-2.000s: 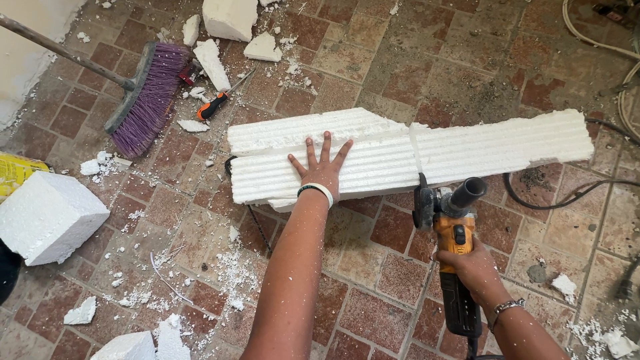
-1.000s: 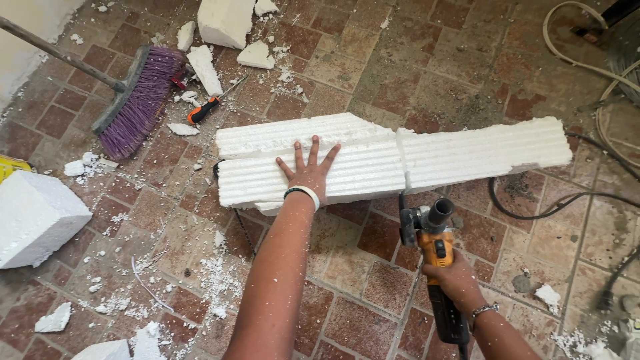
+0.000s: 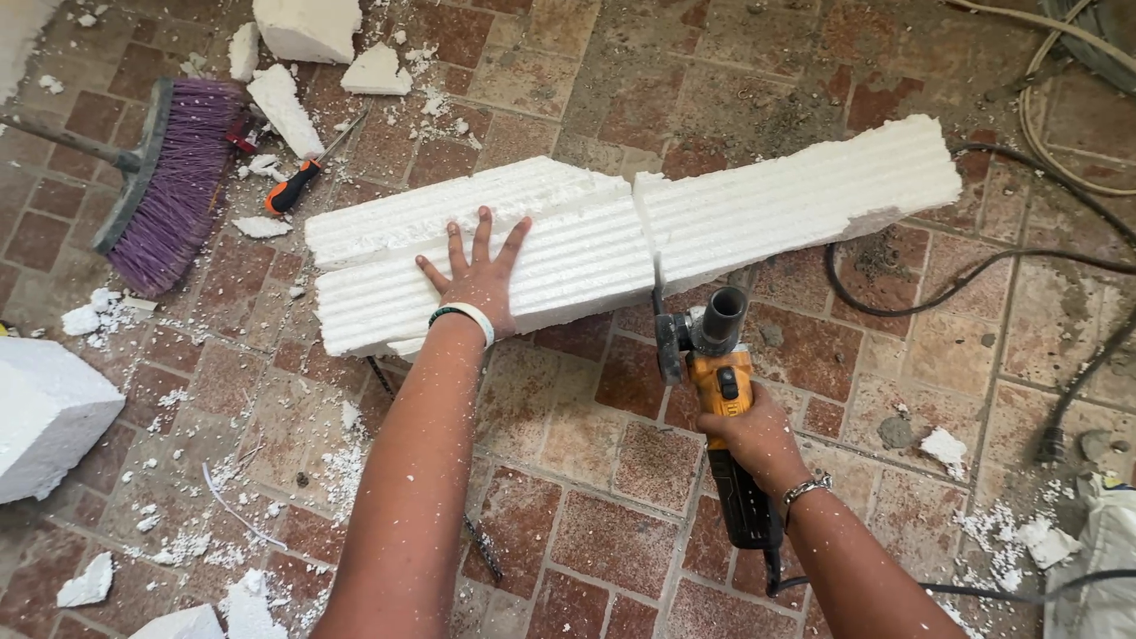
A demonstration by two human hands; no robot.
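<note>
A ribbed white polystyrene foam block (image 3: 577, 257) lies across the tiled floor, a narrow cut running across it from its far edge to its near edge. My left hand (image 3: 477, 275) rests flat on the part left of the cut, fingers spread, gripping nothing. Wrapped around the body of a yellow and black angle grinder (image 3: 729, 395) is my right hand (image 3: 754, 435). The grinder's thin disc stands edge-on at the near end of the cut; whether it touches the foam I cannot tell. A dark rod (image 3: 482, 546) lies partly under the block and my left arm.
A purple-bristled broom (image 3: 182, 186), an orange and black screwdriver (image 3: 293, 186) and foam chunks (image 3: 306, 27) lie at the upper left. A large foam piece (image 3: 49, 417) is at the left edge. Dark cable (image 3: 941, 297) loops at the right, near a whitish sack (image 3: 1096, 550).
My right hand with the grinder has moved toward the near edge of the foam; the disc is now at the cut's near end. My left hand stays spread on the block.
</note>
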